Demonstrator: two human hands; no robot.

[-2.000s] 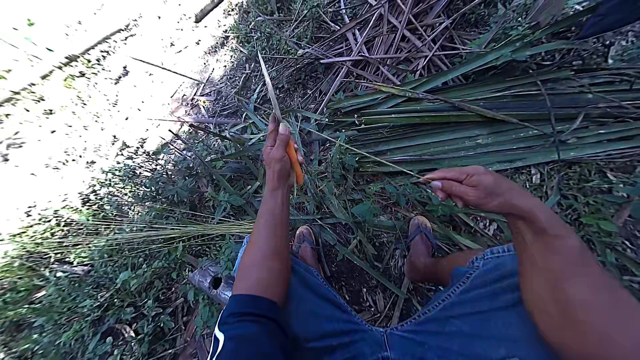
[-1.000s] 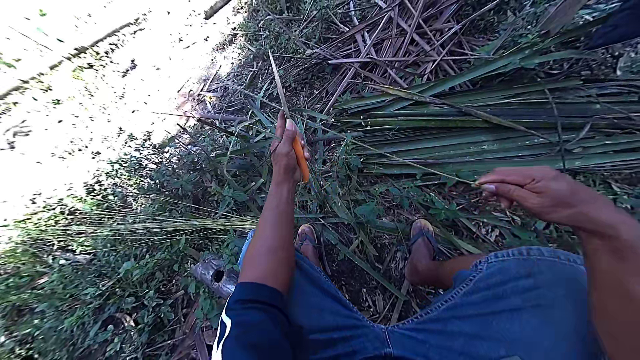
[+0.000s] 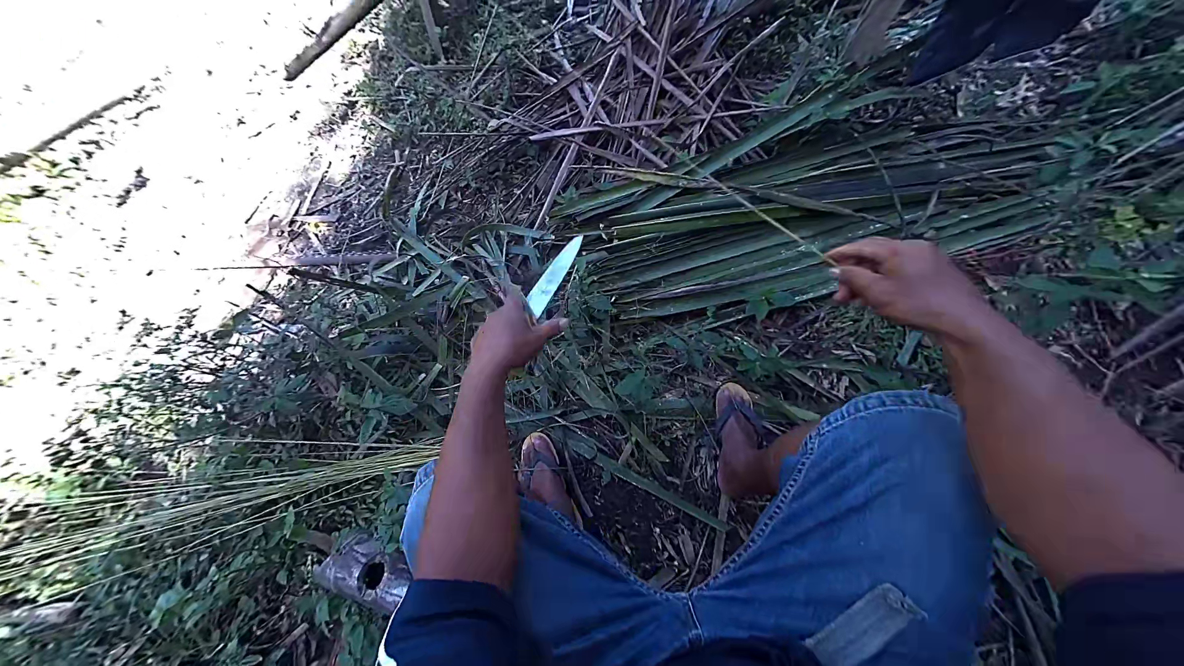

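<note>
My left hand (image 3: 511, 335), left of the middle, holds a knife whose pale blade (image 3: 555, 277) points up and to the right; the handle is hidden in the hand. Its thumb sticks out to the right. My right hand (image 3: 879, 277) pinches the end of a thin leaf rib (image 3: 768, 217) between thumb and fingers, and the rib runs up and to the left over the green palm leaves. Beyond the knife tip lies a pile of long green palm leaflets (image 3: 703, 268). A bundle of thin stripped ribs (image 3: 268, 486) lies at the lower left, beside my left forearm.
Dry brown leaf strips (image 3: 647, 79) are heaped at the top. A hollow log or tube (image 3: 365, 572) lies near my left knee. My sandalled feet (image 3: 740, 435) stand among weeds. Dark cloth or a dark object (image 3: 999, 32) shows at the top right. A stick (image 3: 328, 39) lies at the upper left.
The knife blade has turned so its broad side shows, and the orange handle seen earlier is now hidden. The rib, earlier stretched between both hands, now angles up and left from my right hand.
</note>
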